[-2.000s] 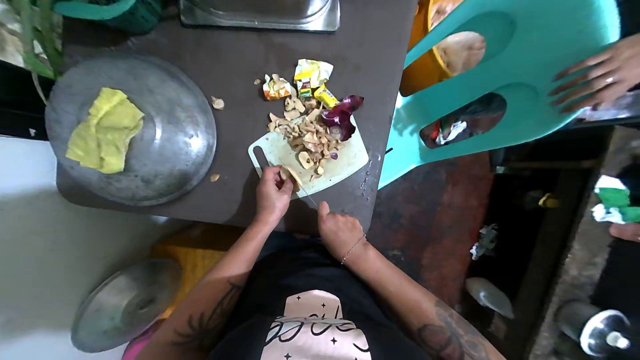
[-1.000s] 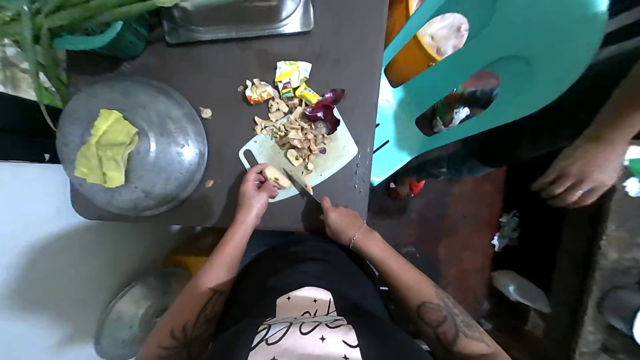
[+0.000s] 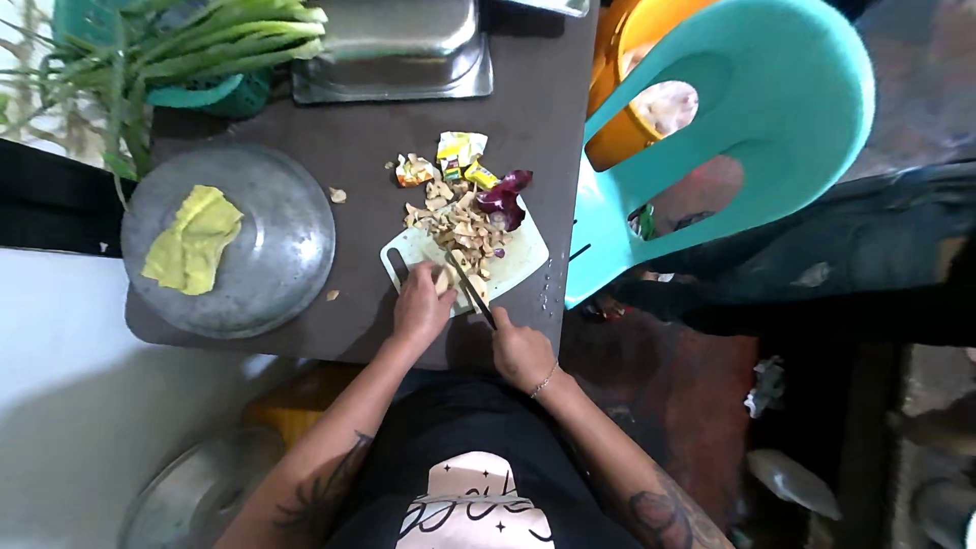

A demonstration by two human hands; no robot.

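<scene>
My left hand point(image 3: 421, 305) grips a pale peeled root piece point(image 3: 444, 280), perhaps ginger, at the near left of a white cutting board point(image 3: 522, 255). My right hand point(image 3: 524, 354) is closed on the handle of a kitchen knife point(image 3: 471, 290), its blade pointing up and left beside the piece. A heap of brownish peelings and pale pieces point(image 3: 465, 229) covers the board's middle and spills over its far edge. Purple onion skins point(image 3: 505, 202) lie at the heap's right. Beyond it are yellow seasoning wrappers point(image 3: 460, 151) and an orange and white wrapper point(image 3: 414, 171).
A round metal lid point(image 3: 286, 259) with a yellow cloth point(image 3: 197, 240) lies left. Behind are a steel pan point(image 3: 393, 57) and green onions point(image 3: 229, 46) over a teal basket point(image 3: 255, 91). A turquoise plastic chair point(image 3: 801, 99) and orange bucket point(image 3: 610, 137) stand right, near another person's legs point(image 3: 877, 236).
The knife has moved from my left hand's right side to over the board beside the heap, and my left hand is farther onto the board. The other person's hand has left the chair's side.
</scene>
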